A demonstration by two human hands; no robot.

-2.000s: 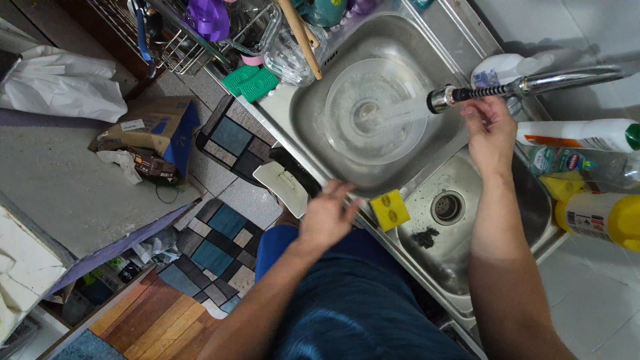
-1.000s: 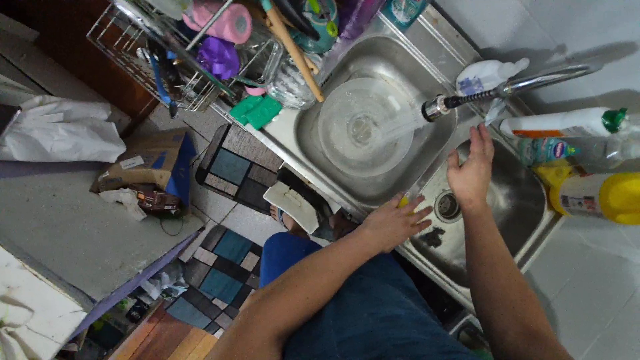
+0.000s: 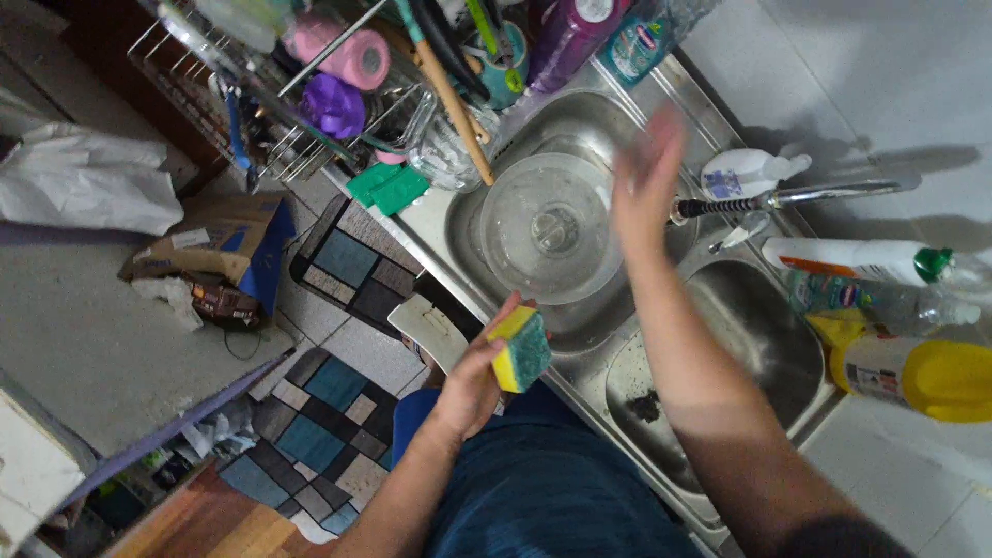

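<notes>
My left hand (image 3: 473,380) grips a yellow and green scouring sponge (image 3: 523,350) just in front of the sink's edge. Blurred and raised, my right hand (image 3: 651,174) is over the right side of the larger steel basin (image 3: 581,116), fingers extended, with no object visible in it. A clear round plastic lid or bowl (image 3: 515,232) lies in that basin. Beside my right hand is the chrome faucet (image 3: 821,194) with its black-ribbed neck. No water stream can be seen. The smaller basin (image 3: 775,333), partly behind my right forearm, has dark scraps in it.
Behind the sink lie a white spray bottle (image 3: 732,174), a white bottle with a green cap (image 3: 860,260) and a yellow bottle (image 3: 914,376). A wire dish rack (image 3: 302,151), a wooden handle (image 3: 453,108) and green sponges (image 3: 389,188) line the left side.
My left hand has taken hold of the sponge, which lay on the sink's divider two seconds ago. My right hand has moved from the small basin to above the large one. The water stream is no longer visible.
</notes>
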